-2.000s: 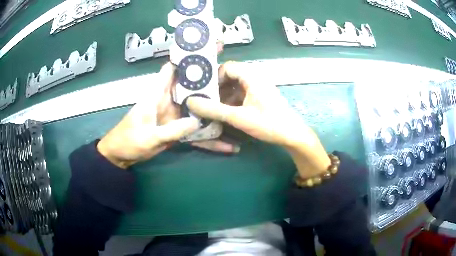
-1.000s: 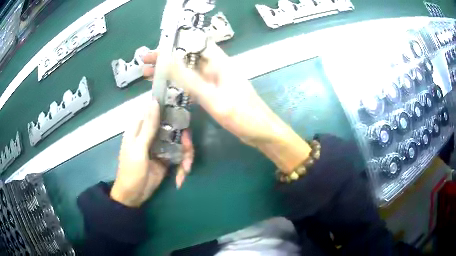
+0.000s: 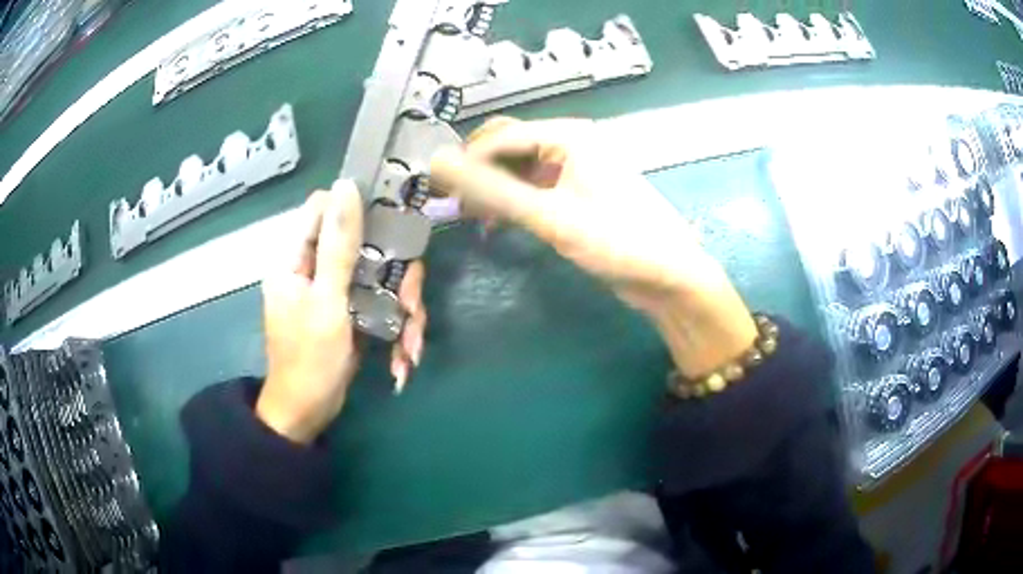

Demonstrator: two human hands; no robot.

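Note:
My left hand (image 3: 309, 320) grips the lower end of a grey four-seat housing bar (image 3: 376, 135). The bar is turned partly on its side and slants up to the right, its top end cut off by the frame. Dark ribbed round inserts (image 3: 447, 103) show along its right side. My right hand (image 3: 583, 207) is at the bar's right edge, its fingertips blurred over the middle of the bar. Whether these fingers hold anything is hidden.
Scalloped grey bars (image 3: 208, 185) lie spaced on the green belt (image 3: 337, 79) beyond a white stripe. A clear blister tray (image 3: 847, 448) with black round units stands at the right. Dark ribbed bars are stacked (image 3: 73, 448) at the lower left.
The bar has turned from its black-ringed face onto its side. My right fingers have left the lowest ring and moved up along the bar, then slightly right. The view has shifted.

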